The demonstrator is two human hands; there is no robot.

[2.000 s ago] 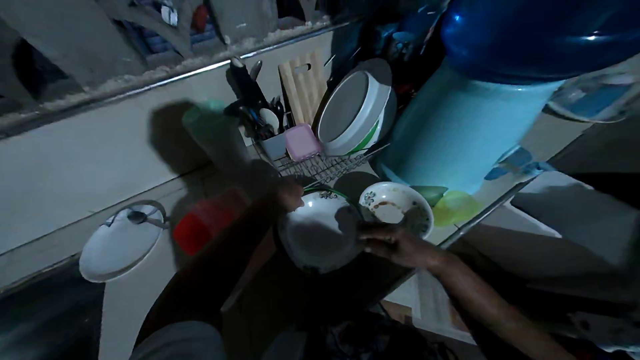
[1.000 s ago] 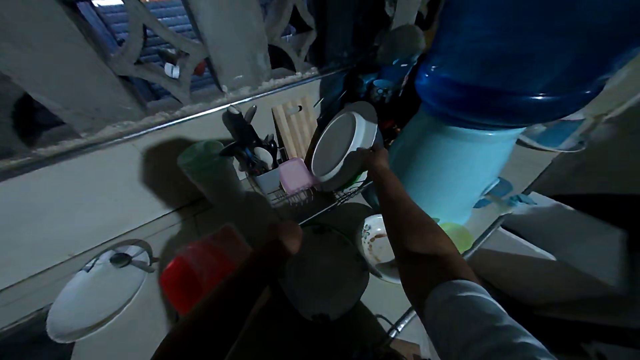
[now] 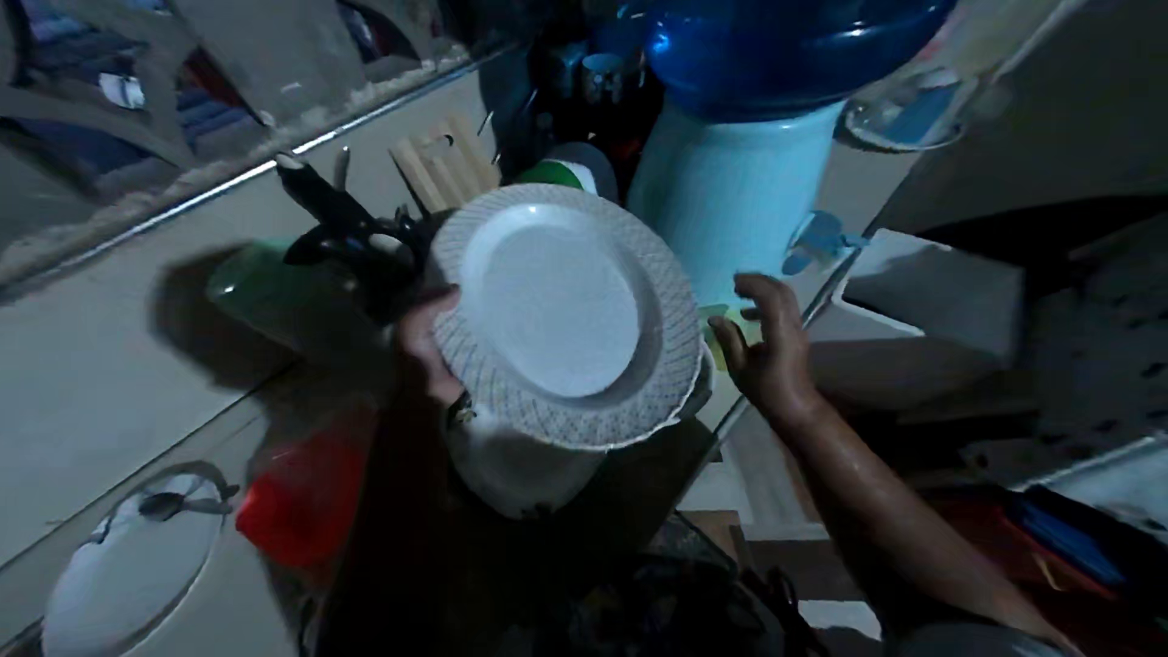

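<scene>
My left hand point(image 3: 427, 347) grips the left rim of a pale plate point(image 3: 561, 306) with a patterned border, held up over the counter with its face toward me. Below the plate, a white bowl point(image 3: 520, 470) shows in part, close under my left hand; how it is supported is hidden. To the right of the plate my right hand point(image 3: 766, 351) is raised, fingers apart and holding nothing. Behind it is a yellow-green item point(image 3: 721, 338), partly covered. Dark-handled utensils point(image 3: 342, 224) stand behind the plate on the left, beside a wooden cutting board point(image 3: 445, 164).
A light blue dispenser point(image 3: 735, 192) bears a large blue water bottle point(image 3: 794, 55) at the back right. A red plastic container point(image 3: 306, 497), a green container point(image 3: 274, 292) and a white plate point(image 3: 137, 584) with a spoon point(image 3: 182, 505) are on the left. A white box point(image 3: 922, 283) lies right.
One second ago my right hand held a plate at the dish rack; now it is empty, to the right of the plate in my left hand. The white bowl is now partly covered by that plate.
</scene>
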